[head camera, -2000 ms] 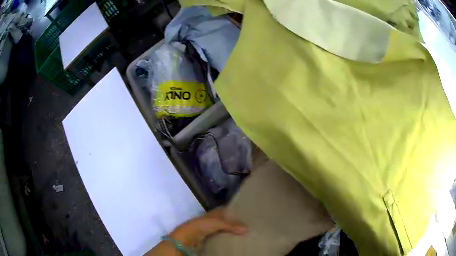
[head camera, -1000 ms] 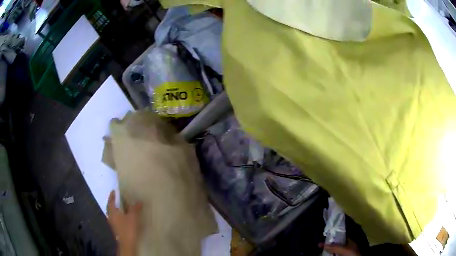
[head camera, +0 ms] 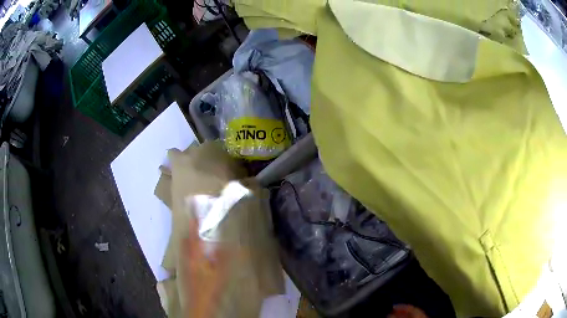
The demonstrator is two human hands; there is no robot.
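A brown cloth piece [head camera: 248, 248] lies on a white board [head camera: 140, 180] at the lower left. My left hand [head camera: 205, 270], strongly blurred, is over this cloth and holds a crumpled white bundle [head camera: 225, 210] at its fingertips. A small part of my right hand [head camera: 407, 311] shows at the bottom edge, cut off, so its grip is hidden. A large yellow-green garment panel [head camera: 423, 143] hangs down on the right, with a pale cream curved patch [head camera: 416, 43] near its top and a narrow stitched slit [head camera: 495, 267] near its lower end.
A grey divided bin [head camera: 202, 118] between board and panel holds a clear bag with a yellow "ONLY" band [head camera: 258, 135] and a dark plastic-wrapped bundle [head camera: 317, 236]. Light blue cloth [head camera: 280, 62] lies behind. A green crate [head camera: 87, 81] with a white board stands at the upper left.
The brown cloth came from beside the panel onto the white board. The white bundle, earlier by my right hand at the bottom, is now over the cloth in my left hand.
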